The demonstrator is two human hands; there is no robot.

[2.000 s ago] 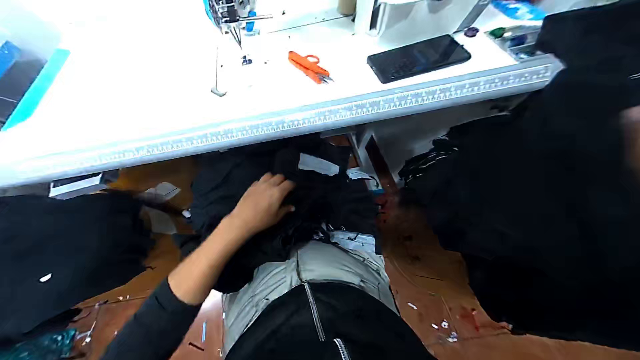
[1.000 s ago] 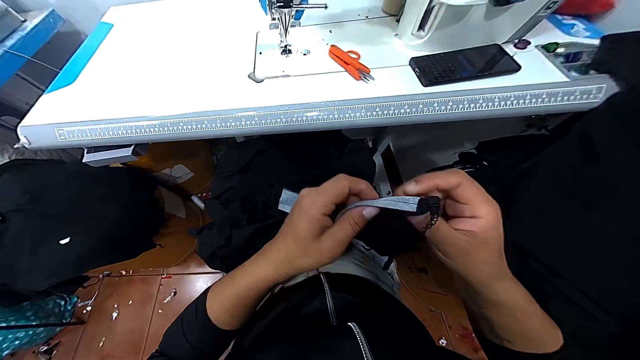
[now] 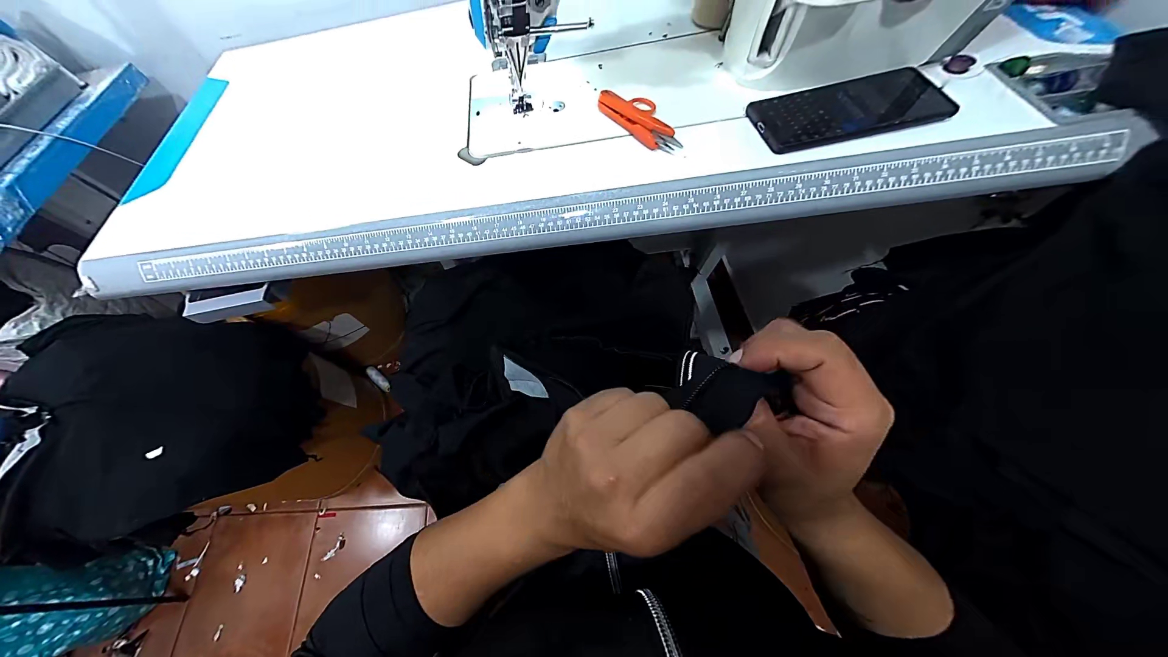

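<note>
Both my hands hold a piece of black fabric point(image 3: 727, 394) with a seam line and two short white stripes, above my lap. My left hand point(image 3: 648, 470) is closed on its left part, knuckles up. Close against it, my right hand point(image 3: 821, 411) pinches the right end between thumb and fingers. More black fabric point(image 3: 547, 310) with a pale grey patch hangs behind, below the table edge. A sewing machine's needle and presser foot point(image 3: 520, 96) stand over the plate, beyond my hands.
On the white sewing table point(image 3: 347, 137) lie orange thread snips point(image 3: 636, 119) and a black smartphone point(image 3: 853, 108). A ruler strip point(image 3: 584, 217) runs along its front edge. Black cloth heaps point(image 3: 164, 420) sit at the left, with more black cloth point(image 3: 1031, 383) at the right.
A grey strip lay between my hands a second ago; black fabric with white stripes shows there now. Two seconds ago my left hand rested on the dark cloth, apart from the right.
</note>
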